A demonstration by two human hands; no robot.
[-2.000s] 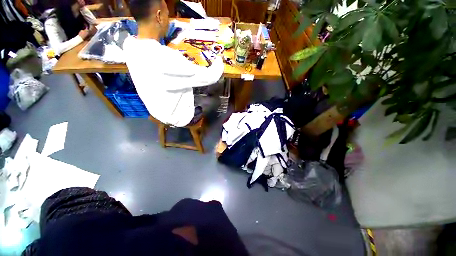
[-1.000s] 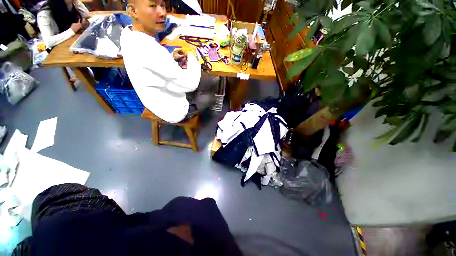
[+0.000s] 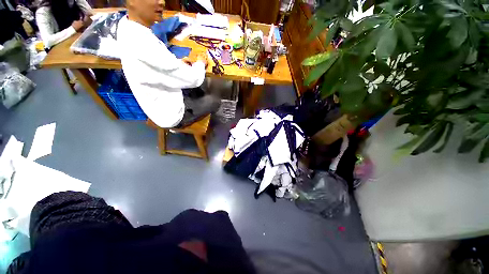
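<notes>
Neither of my hands can be made out. Dark cloth [image 3: 134,243], seemingly my own clothing, fills the bottom left and middle, with a textured part at its left. A small reddish, skin-like patch shows in it; I cannot tell what it is. Nearest in front, white paper sheets [image 3: 40,179] lie spread on the grey floor at the left. A black-and-white fabric pile [image 3: 268,147] lies on the floor right of centre. A dark translucent plastic bag [image 3: 324,193] touches its lower right side.
A person in white [image 3: 155,69] sits on a wooden stool [image 3: 201,128] at a wooden table [image 3: 102,63]. Another person's arms show at upper left. A blue crate [image 3: 126,103] is under the table. A leafy plant [image 3: 397,51] and a pale surface [image 3: 429,187] stand at right.
The view has shifted slightly, so the scene sits further left. The seated person turned towards me, then partly back, and an arm moved over the table. The pile and bag keep their places.
</notes>
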